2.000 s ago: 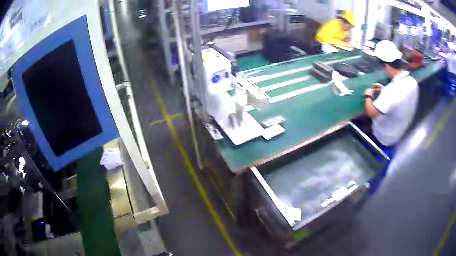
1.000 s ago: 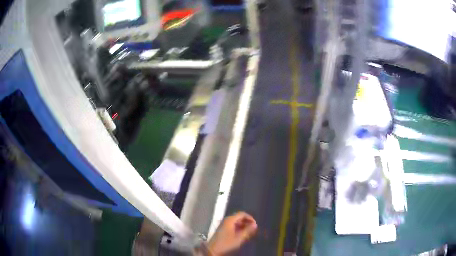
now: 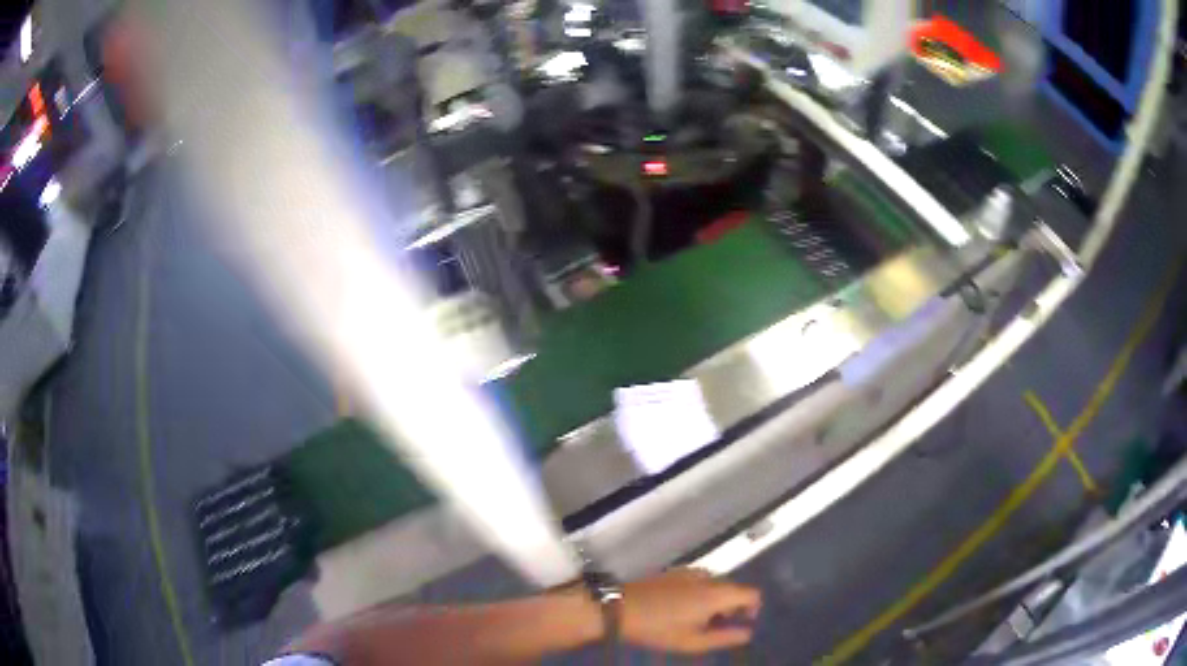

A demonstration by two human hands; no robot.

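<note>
My left hand (image 3: 690, 614) reaches in from the lower left with a dark band at the wrist. Its fingers are curled, and blur hides whether they hold anything. It is at the near side of the machine frame's pale rail, below the paper slips (image 3: 664, 424) and not touching them. The green belt conveyor (image 3: 625, 349) runs behind the slips. A black parts tray (image 3: 244, 527) with rows of silver dots lies at its left end. Another dark tray (image 3: 814, 245) lies farther right on it. My right hand is out of view.
A blurred white post (image 3: 352, 293) crosses the left half close to me. Machine fixtures (image 3: 638, 163) stand behind the belt. A red-orange bin (image 3: 954, 50) is at upper right. Grey floor with yellow lines (image 3: 1061, 442) lies right and left.
The view has swung left from the green workbench and people to the conveyor. My left hand has come into view and now shows with its forearm.
</note>
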